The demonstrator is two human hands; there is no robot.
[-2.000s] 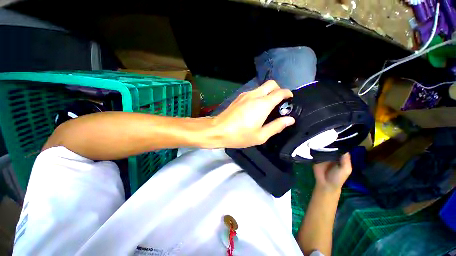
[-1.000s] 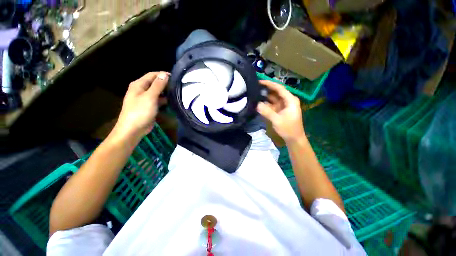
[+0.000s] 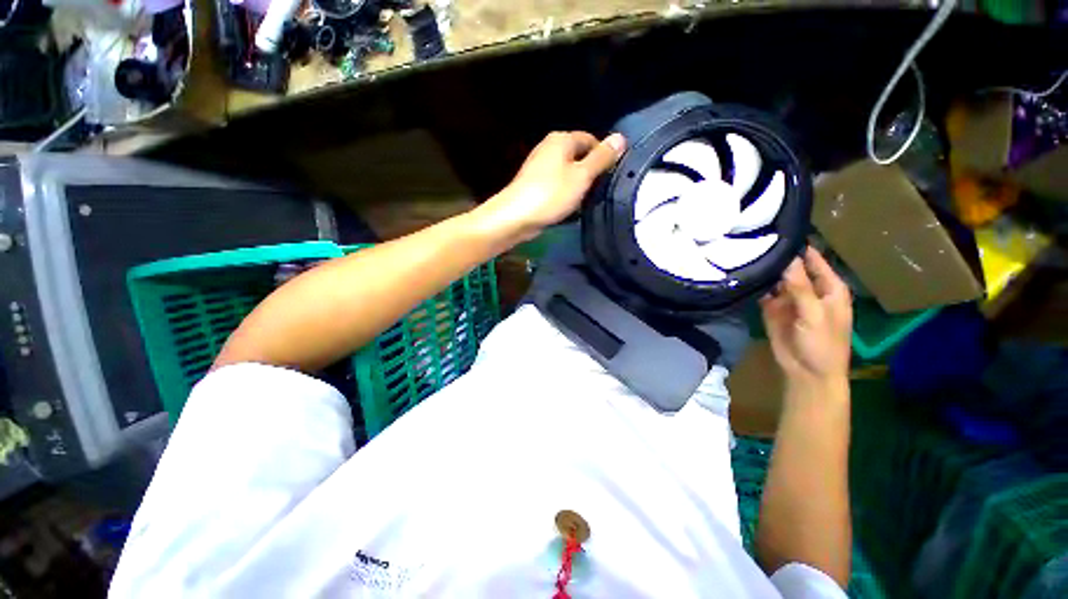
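A black round fan unit with white swirl blades rests at my lap, its face turned up toward me and a little to the right. Its dark grey base points toward my white shirt. My left hand holds the upper left rim, thumb on the edge. My right hand is at the lower right rim, fingertips against it. The fingers behind the housing are hidden.
A cluttered bench with small black parts runs across the top. A green crate stands left, beside a grey-framed black case. A white cable hangs at upper right, above a cardboard flap.
The view has swung about. The unit's face, seen edge-on two seconds ago, now shows. My left hand has moved from its side to the upper left rim; my right hand stays at the right side.
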